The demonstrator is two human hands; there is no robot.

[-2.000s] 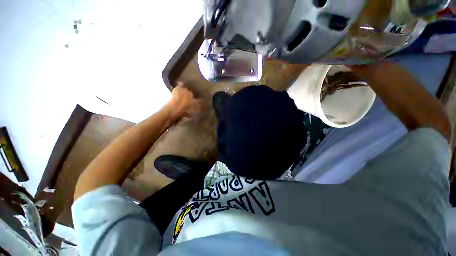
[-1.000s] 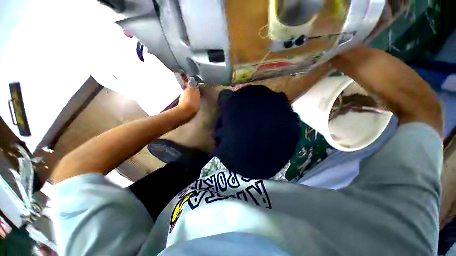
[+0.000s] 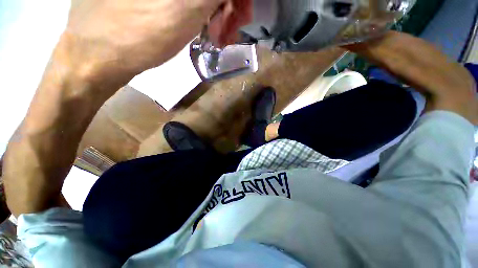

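Note:
The grey motor body of the cutting machine [image 3: 309,26] fills the top middle, cut off by the edge. Its red part [image 3: 233,23] is at its left side, and the shiny base plate [image 3: 228,63] shows below on the brown table [image 3: 209,112]. My left hand [image 3: 157,23] is large and close to the camera at the top left, beside the red part. Its fingers are cut off or hidden, so its grip cannot be told. My right forearm reaches behind the machine from the right, with the hand hidden there.
A white-topped block [image 3: 167,81] lies left of the base plate. Another white-topped stack [image 3: 78,183] is by my leg. A white bucket [image 3: 319,91] stands right of the plate, partly behind my knee. My two dark shoes [image 3: 183,137] are on the brown table.
My left arm has risen and come close to the camera. The machine's base plate shows again. My legs have spread, and the knee now covers part of the bucket.

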